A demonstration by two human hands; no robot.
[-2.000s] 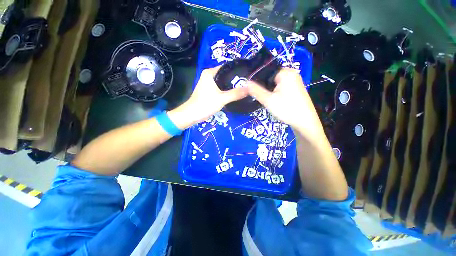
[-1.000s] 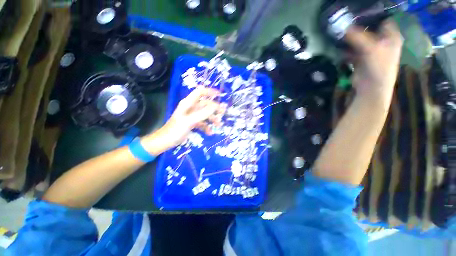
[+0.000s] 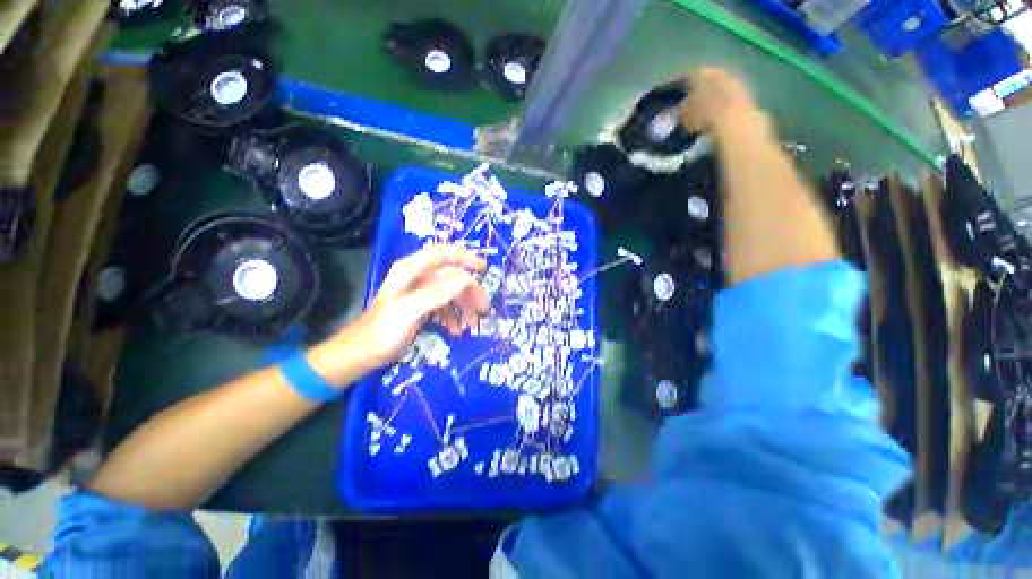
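Note:
A blue tray lies in front of me with many tangled white wired parts. My left hand, with a blue wristband, is over the tray's upper left part. Its fingers are apart and curled, with no part clearly held. My right hand is blurred, beyond the tray to the right. Its fingers are at the right rim of a black round housing with a pale centre. The blur hides whether they grip it.
More black housings lie left of the tray, right of it and beyond the blue strip. A grey slanting post stands beyond the tray. Cardboard dividers stand on the left and right. Blue bins show at the far right.
Both hands were on a black housing over the tray. They parted; my right hand went far right with a housing, then came back left to another. My left hand stays over the tray.

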